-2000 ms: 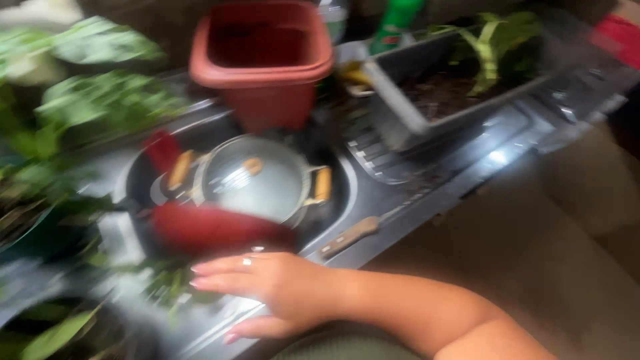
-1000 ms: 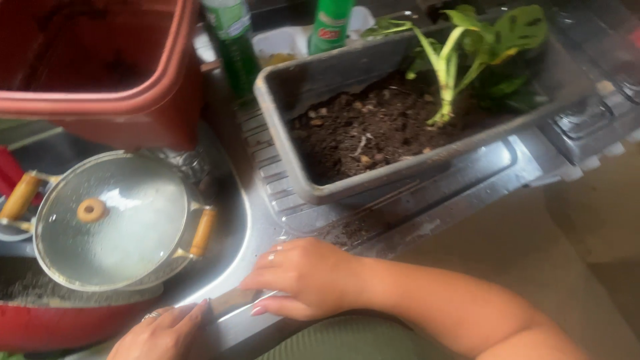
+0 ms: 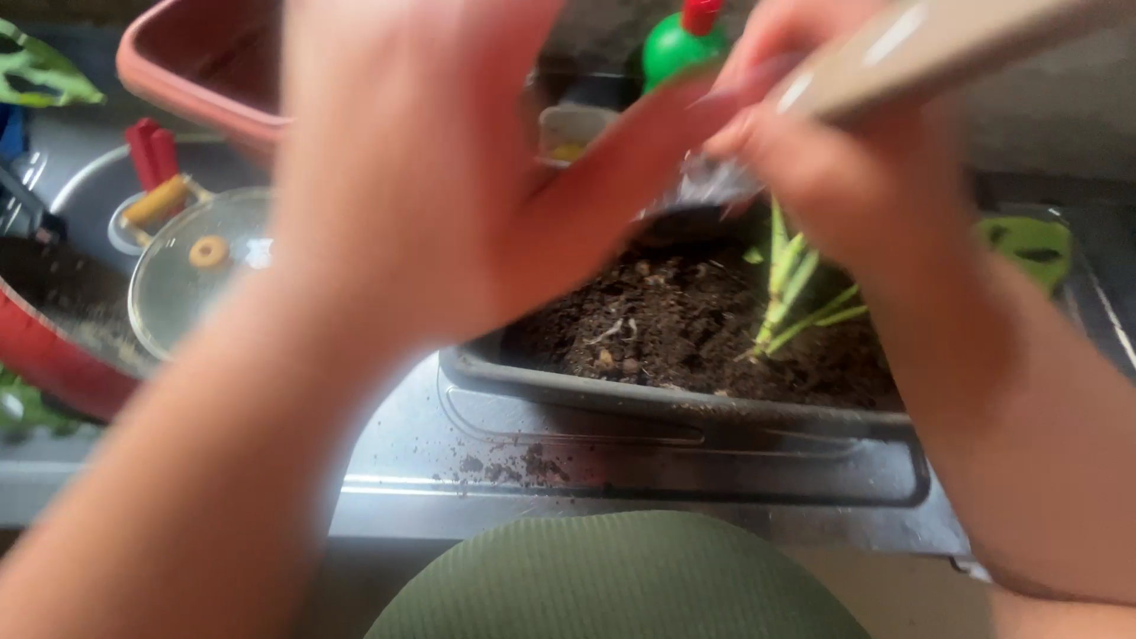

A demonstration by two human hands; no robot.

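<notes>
My right hand, at the upper right, is closed around a beige handle. The handle slants up to the right edge, blurred, and its other end is hidden. My left hand is raised close to the camera, its thumb stretched to the right hand; its fingers pass out of the top of the view. Below both hands lies a grey rectangular planter with dark soil. Green plant stems rise from the soil, and my right hand and wrist cover part of the plant.
A terracotta-coloured plastic pot, a glass-lidded pot and a red pan are at the left. A green bottle stands behind the planter. Loose soil is scattered on the steel sink top.
Both hands have risen from the front edge of the sink, and the right now grips a beige handle. The view has shifted toward the planter.
</notes>
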